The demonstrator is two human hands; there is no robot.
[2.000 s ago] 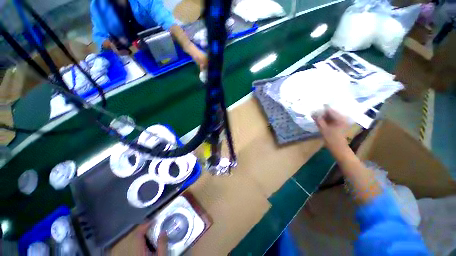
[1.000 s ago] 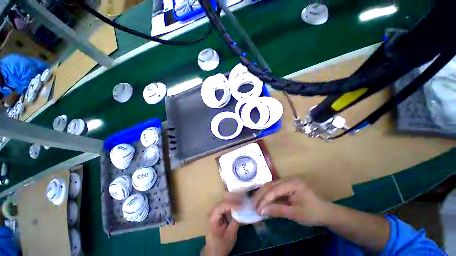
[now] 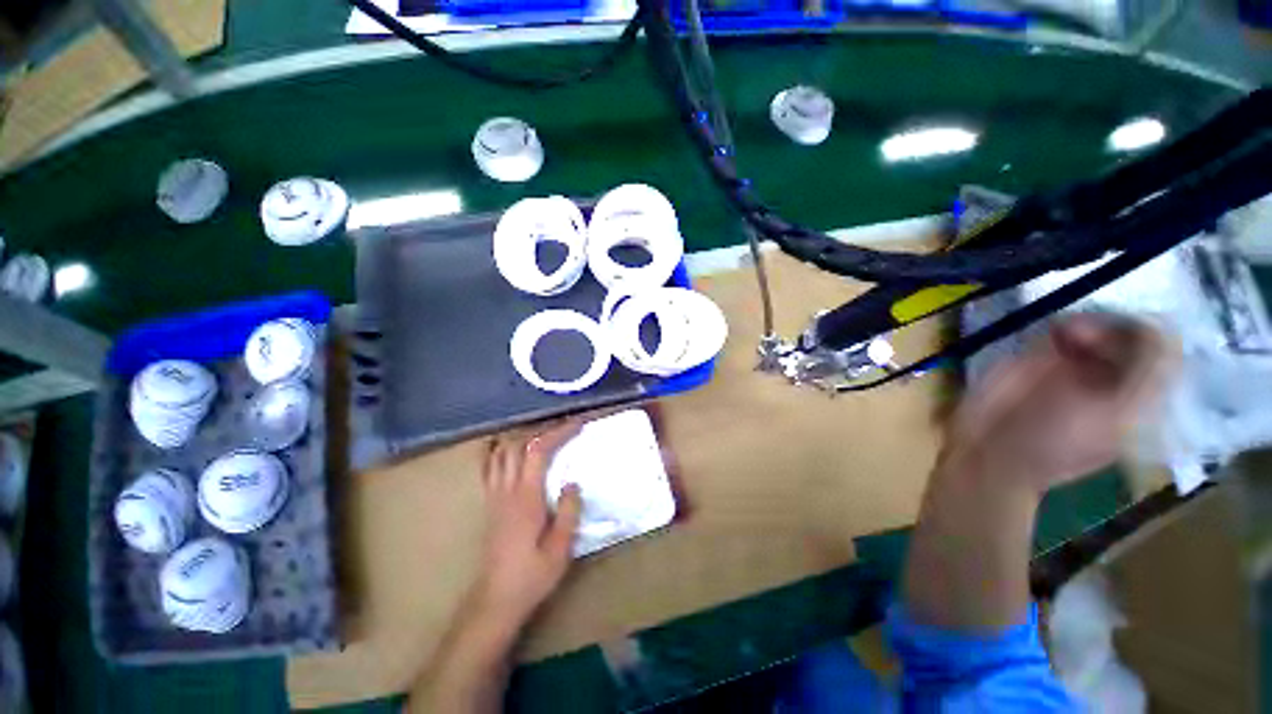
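The assembly fixture (image 3: 622, 481), a white square block on a reddish-brown base, sits on the cardboard. Its face looks plain white, with no round detail showing. My left hand (image 3: 527, 509) lies at its left edge, fingers spread, thumb on the white face. My right hand (image 3: 1067, 412) is blurred, raised at the right beside the clear plastic bag (image 3: 1214, 391); whether it holds anything cannot be told. The electric screwdriver (image 3: 893, 304), black with a yellow band, hangs right of the fixture, its metal nose at the lower left.
The dark ring tray (image 3: 453, 342) behind the fixture holds white trim rings (image 3: 562, 350). The housing tray (image 3: 300, 558) at left holds stacked white housings (image 3: 243, 490). Round units lie on the green conveyor (image 3: 405, 133). A thick black cable (image 3: 823, 251) crosses the upper right.
My hands have parted: left onto the fixture, right out to the far right. The small white part between them no longer shows there. The grey round piece in the fixture is no longer visible. The view has shifted.
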